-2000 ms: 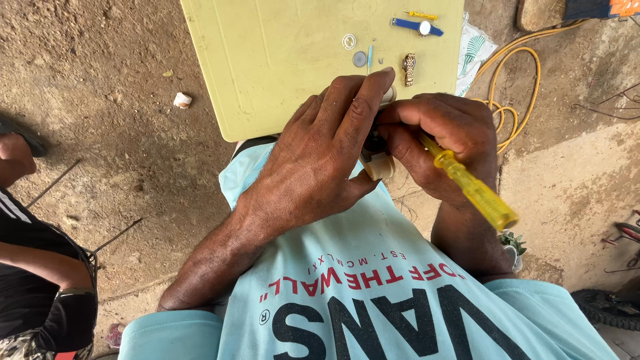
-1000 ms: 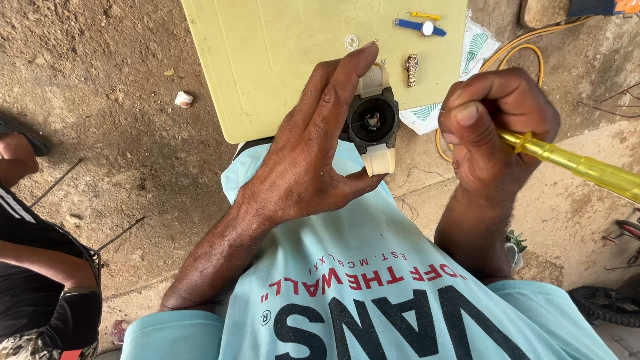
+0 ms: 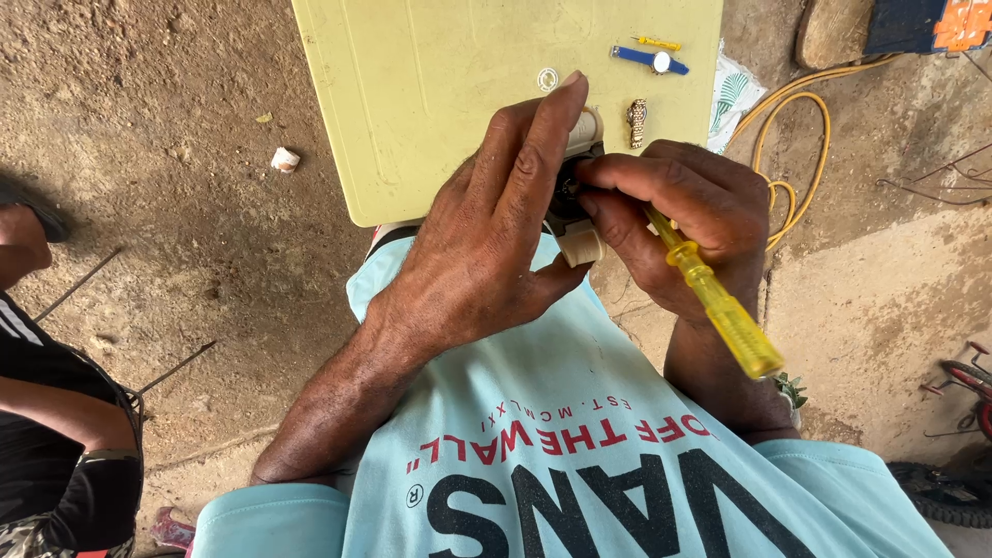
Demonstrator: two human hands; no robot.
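My left hand (image 3: 488, 232) holds a wristwatch (image 3: 580, 244) with a dark case and cream strap, its case opened up and partly hidden by my fingers. My right hand (image 3: 690, 209) has thumb and forefinger at the inside of the case; whether they pinch a small part cannot be seen. A yellow translucent-handled screwdriver (image 3: 725, 310) is held in that same hand, its handle pointing down and right. Beyond my hands, a gold-coloured metal-band watch (image 3: 637, 124), a blue-strapped watch (image 3: 649, 59), a small yellow screwdriver (image 3: 659, 43) and a white ring (image 3: 547, 79) lie on the table.
The pale yellow table (image 3: 380, 116) ends just before my lap. A white plastic bag (image 3: 732, 89) and a yellow hose or cable (image 3: 821, 139) are off its right side. At the far left sits another person (image 3: 62, 434) near thin metal rods. A bicycle wheel (image 3: 949, 484) is at the lower right.
My right hand, which was apart from the watch a second ago, has moved left to its open case. The screwdriver has come along in that hand. My left hand still holds the watch.
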